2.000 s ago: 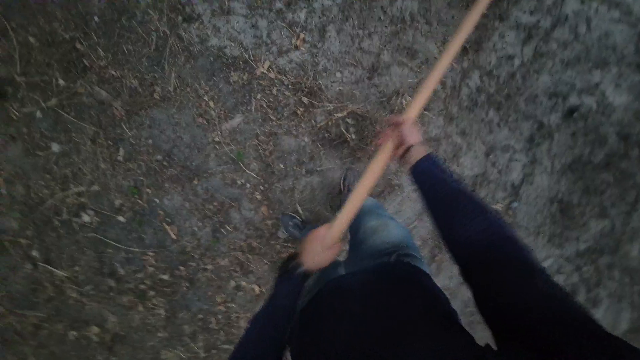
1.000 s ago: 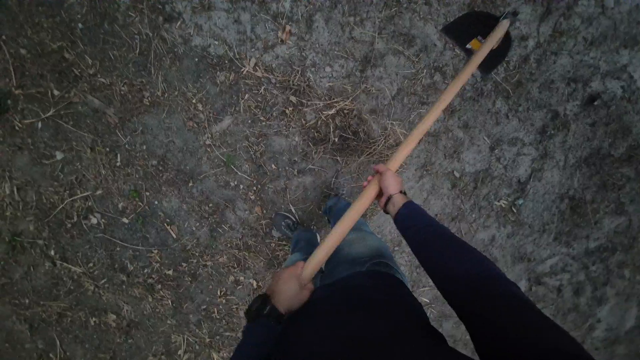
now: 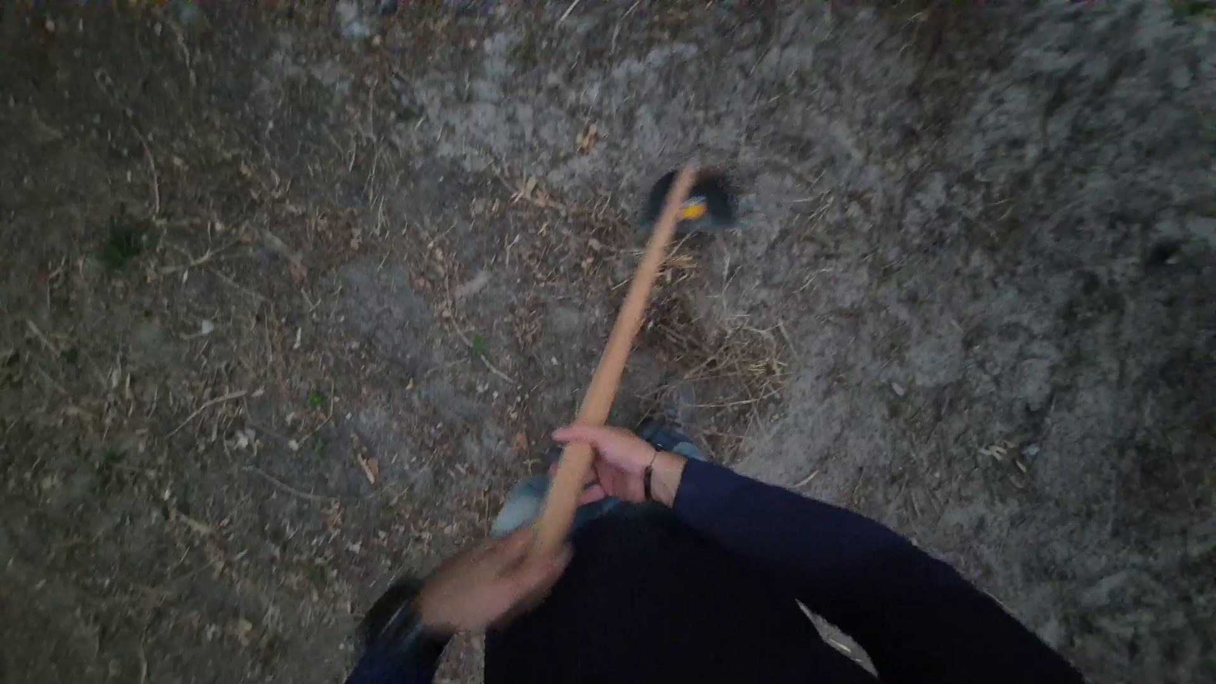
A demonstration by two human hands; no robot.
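Note:
A hoe's pale wooden handle [image 3: 622, 332] runs from my hands up to its dark, rounded metal blade [image 3: 717, 201], which bears a yellow label and is blurred against the soil. My left hand [image 3: 499, 579], blurred, with a dark watch at the wrist, is closed around the lower end of the handle. Farther up the shaft, my right hand [image 3: 608, 463] wraps it, thumb across the top, a thin dark bracelet on that wrist. Just below and right of the blade lies a heap of dry grass and stalks [image 3: 722, 356].
Bare grey soil [image 3: 950, 313] spreads to the right. Dry leaves and twigs [image 3: 285, 380] litter the ground at left, with small green weeds [image 3: 123, 244] among them. My legs in blue jeans [image 3: 520, 503] are partly hidden below my hands.
The hoe's blade has come from the upper right to a spot above the dry heap, and the handle stands steeper in view. Both hands have stayed on the handle.

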